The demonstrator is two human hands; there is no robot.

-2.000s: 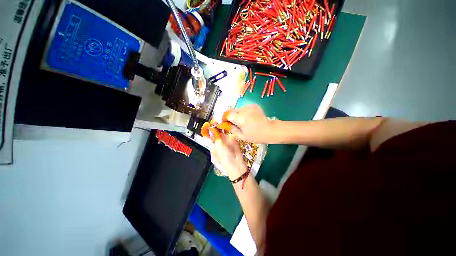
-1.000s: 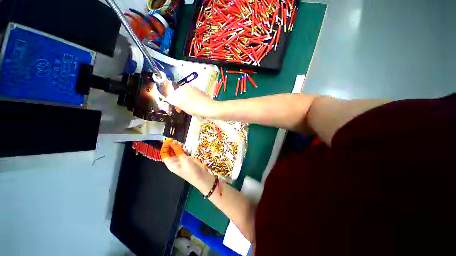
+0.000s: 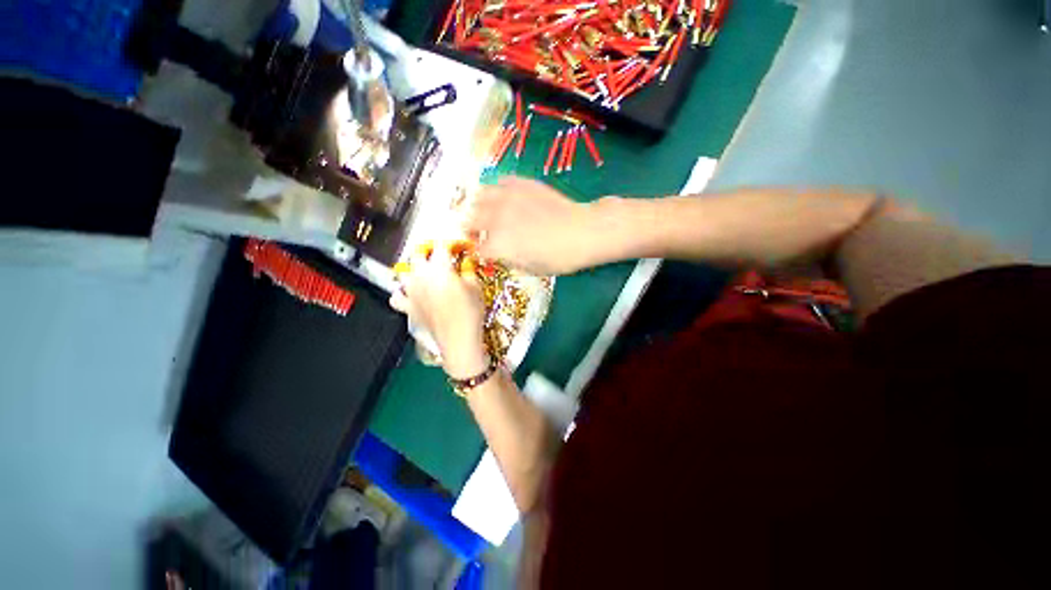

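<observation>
My left hand (image 3: pixel 444 305), with a bracelet at the wrist and orange finger cots, is beside the front of the crimping machine, at the edge of the ferrule bag. My right hand (image 3: pixel 524 225) is close beside it, fingers bent down. The fingertips are blurred, and whether they hold anything cannot be made out. The ferrule bag (image 3: pixel 508 314), with a heap of gold ferrules, lies partly under both hands. The crimping machine (image 3: pixel 371 156) has a black head lit by a lamp; no hand is on it.
A black tray (image 3: pixel 655 113) heaped with red sticks with gold ends stands at the top. Several loose red sticks (image 3: pixel 569 150) lie on the green mat (image 3: pixel 645 173). A large black tray (image 3: pixel 277 380) holds a row of red sticks (image 3: pixel 302 277). A white sheet (image 3: pixel 486 502) lies at the bench edge.
My right hand has drawn back from the machine head to beside my left hand. My left hand has moved from the machine's lower front to the bag. The view has shifted.
</observation>
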